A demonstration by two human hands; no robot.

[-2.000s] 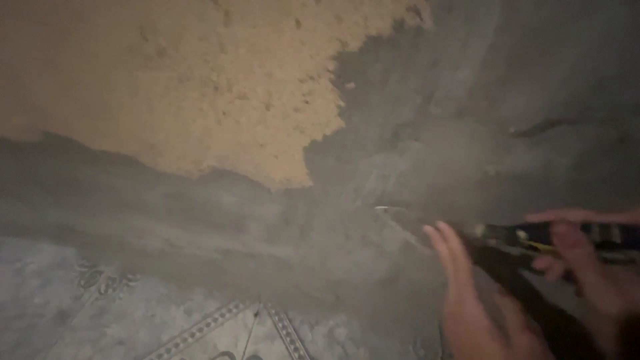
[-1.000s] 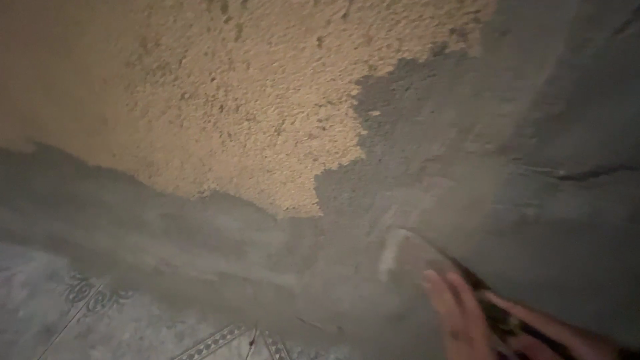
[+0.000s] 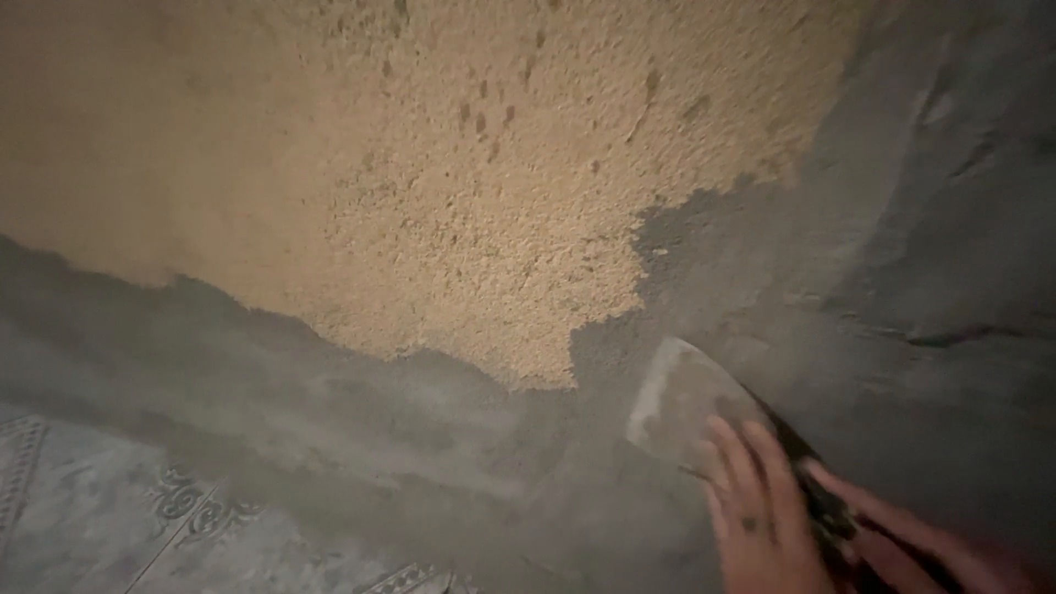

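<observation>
A wide-bladed putty knife (image 3: 689,404) lies with its metal blade against grey plaster (image 3: 610,462) at the lower right. My right hand (image 3: 916,536) is closed round its dark handle near the bottom right corner. The fingers of my left hand (image 3: 759,503) rest extended on the blade, pressing from above, and that hand does not wrap round the tool. Left of the blade edge, the grey coat meets a rough tan wall surface (image 3: 462,206) along a jagged border.
Patterned grey tiles (image 3: 91,503) run along the lower left, below the grey band. At the right the grey surface shows dark ridges and a crack-like line (image 3: 957,337). Small dark pits dot the tan area.
The putty knife blade has turned from nearly edge-on two seconds ago to showing its broad face. Both hands stay at the tool. The view has shifted, with more tan wall in sight.
</observation>
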